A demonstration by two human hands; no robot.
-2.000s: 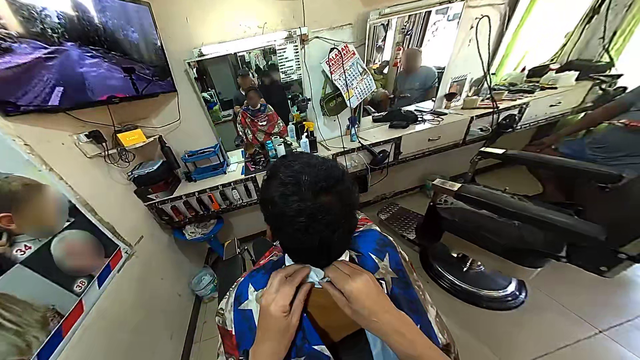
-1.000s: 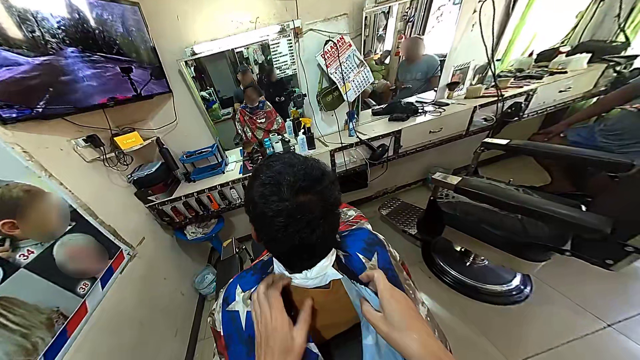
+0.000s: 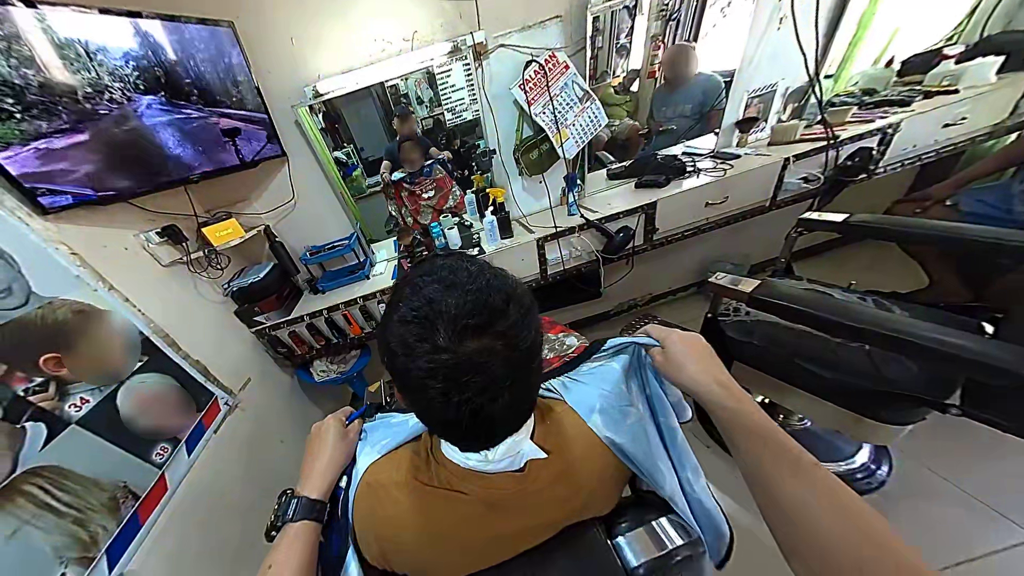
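Note:
A person with short dark hair (image 3: 460,344) and a brown shirt (image 3: 488,496) sits with their back to me in a barber chair (image 3: 576,552). White paper or cloth (image 3: 496,456) lies around the neck. My left hand (image 3: 332,448), below a black wristwatch, grips one edge of a barber cape beside the left shoulder. My right hand (image 3: 688,360) grips the other edge out past the right shoulder. The cape's light blue inner side (image 3: 616,400) faces me, spread off the back; its red patterned side (image 3: 560,344) shows in front.
Ahead, a counter (image 3: 512,260) holds spray bottles (image 3: 498,212), clippers and cords (image 3: 656,170) below mirrors (image 3: 360,120). An empty black barber chair (image 3: 840,336) stands close on the right. A television (image 3: 136,96) and a haircut poster (image 3: 96,400) are on the left wall. Other people sit at the right.
My hands have moved from the nape out to either side, each with a cape edge. The cape has opened at the back, so the brown shirt and the white neck covering show more.

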